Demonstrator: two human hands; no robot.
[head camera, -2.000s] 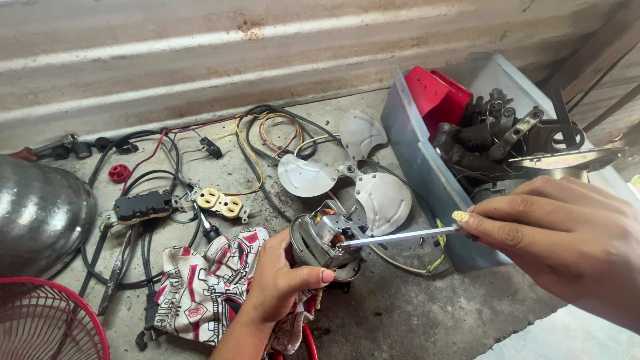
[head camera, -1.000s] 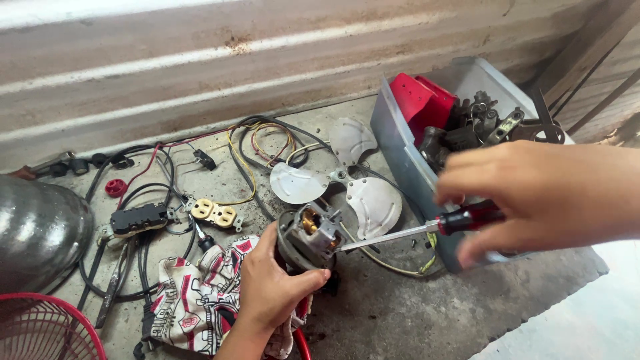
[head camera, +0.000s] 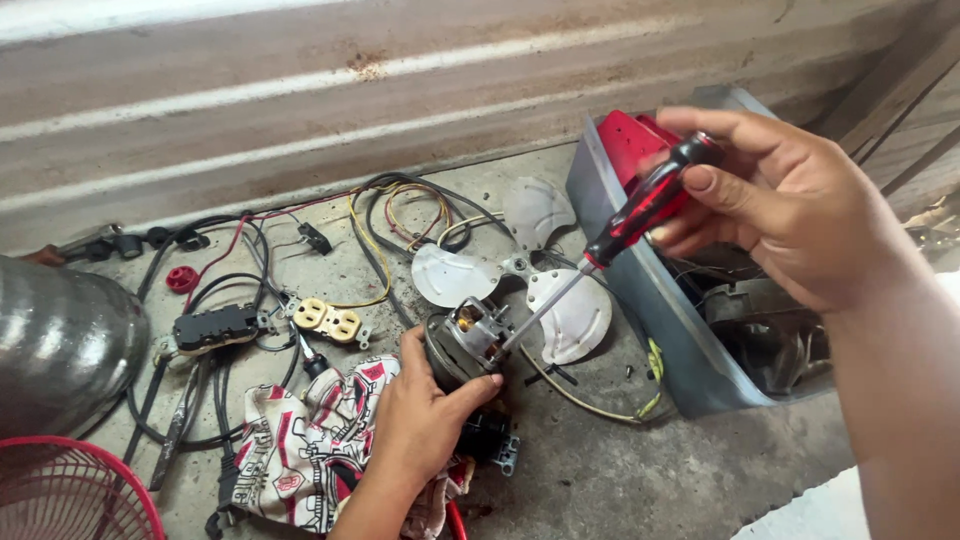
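My left hand (head camera: 424, 420) grips a small electric fan motor (head camera: 469, 341) with a grey housing, a metal gearbox-like frame and copper-coloured parts on its upper side. My right hand (head camera: 780, 202) holds a screwdriver (head camera: 645, 202) by its red and black handle, fingertips near the handle's end. The shaft slants down to the left, and its tip touches or sits close to the right side of the metal frame. Just behind the motor lies a metal fan blade (head camera: 574, 307). A printed cloth (head camera: 300, 450) lies beside and partly under my left forearm.
A plastic bin (head camera: 660, 322) of metal parts and a red piece stands at right. Left lie a cream outlet (head camera: 328, 320), a black outlet (head camera: 215, 328), tangled cables and pliers (head camera: 178, 424). A red fan guard (head camera: 75, 480) and dark ribbed metal vessel (head camera: 67, 345) edge the left.
My right hand has risen, and the screwdriver, nearly level before, now stands at a steeper slant. My left hand still holds the motor, which is turned a little differently.
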